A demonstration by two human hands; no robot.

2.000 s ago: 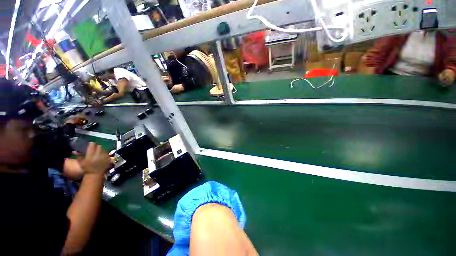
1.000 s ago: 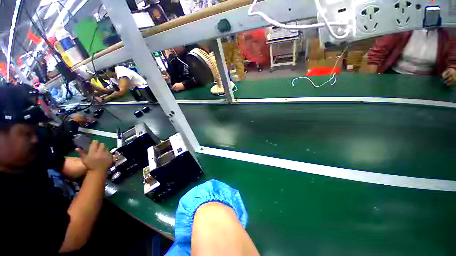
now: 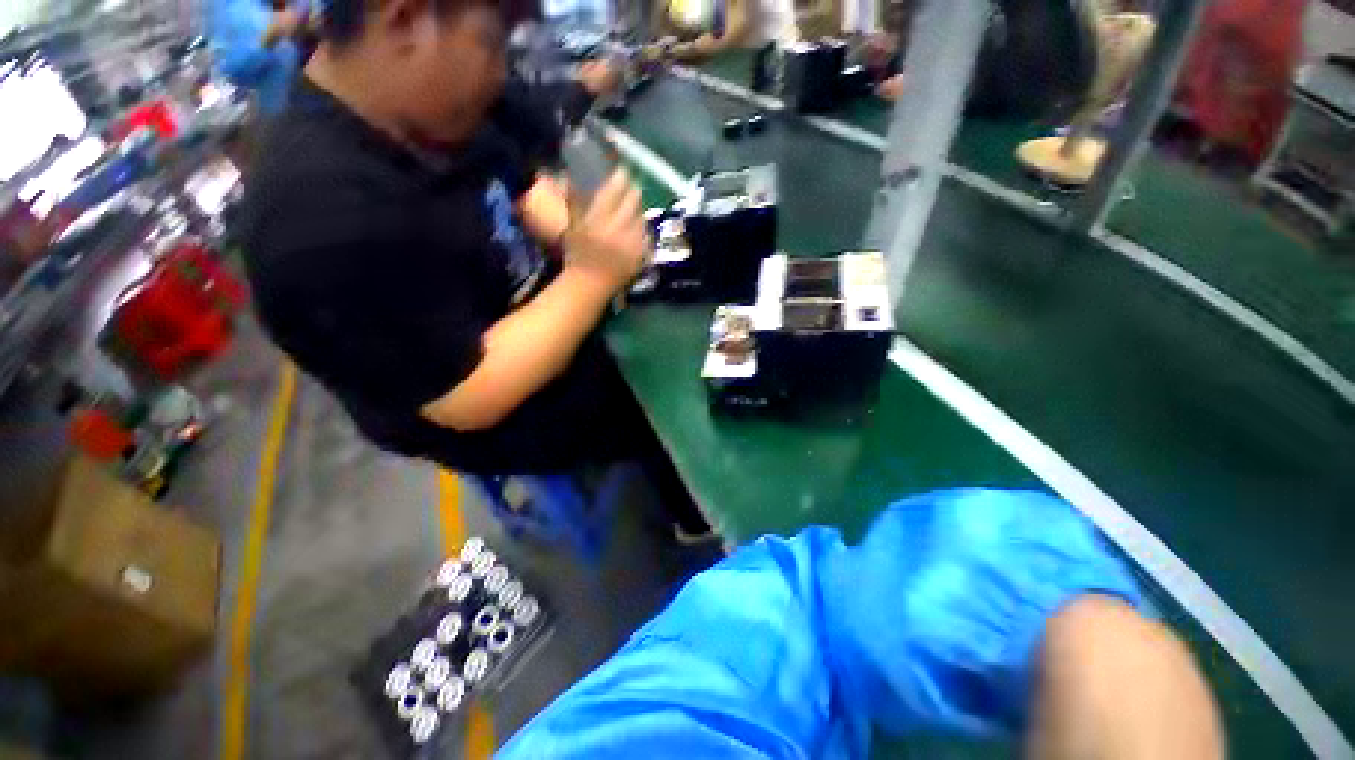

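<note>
A blue sleeve cover (image 3: 951, 594) crosses the bottom, bent at the green table's near edge. It looks to be on my left arm. Bare skin (image 3: 1137, 683) shows past its cuff and runs off the bottom edge; no fingers show. My right hand is out of the picture. In front of the sleeve, a black unit (image 3: 832, 364) with pale and metallic parts on top stands on the green table. A similar black unit (image 3: 736, 245) stands behind it, beside a neighbour. Neither of my hands is seen touching them.
A person in black (image 3: 387, 282) sits at the left, holding a dark part (image 3: 586, 161) in raised hands. A grey metal upright (image 3: 929, 149) stands behind the units. On the floor are a crate of round white-ringed parts (image 3: 453, 653) and a brown carton (image 3: 127, 579).
The view has swung left and down, so the floor, crate and carton now show and the power strip has gone. More blue sleeve shows. The black units look unmoved on the table.
</note>
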